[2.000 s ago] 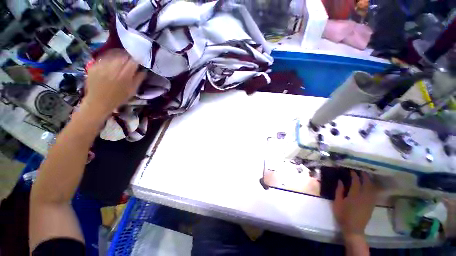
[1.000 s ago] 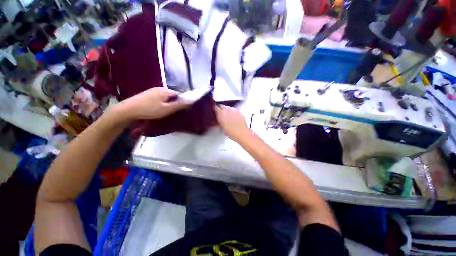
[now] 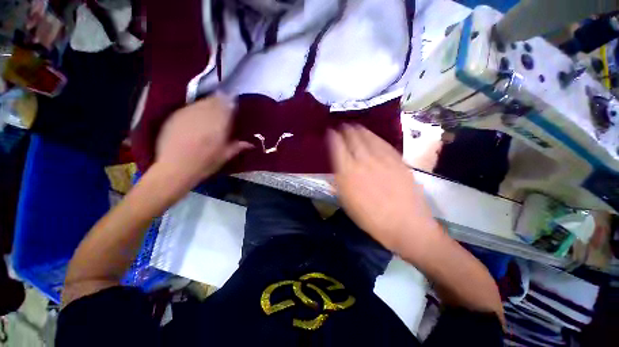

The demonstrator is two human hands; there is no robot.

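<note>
A maroon garment body (image 3: 292, 129) with a small white V-like mark lies spread over the front edge of the sewing table. White panels (image 3: 356, 57) crossed by narrow maroon strips lie on its far side. My left hand (image 3: 197, 139) is blurred and rests at the left part of the maroon cloth, thumb towards the mark. My right hand (image 3: 370, 176) lies on the right part of the cloth, fingers extended and blurred. Whether either hand pinches the cloth is hard to tell.
The white sewing machine (image 3: 536, 88) stands at the right, with a black pad (image 3: 475, 156) on its bed. A small green and white box (image 3: 556, 227) is at the table's right. A blue crate (image 3: 61, 210) is at the left. Striped pieces (image 3: 556, 291) lie lower right.
The garment was first bunched at the back left, then held up folded between both hands. Now it lies spread nearer me with the V-like mark showing. The view has tilted down.
</note>
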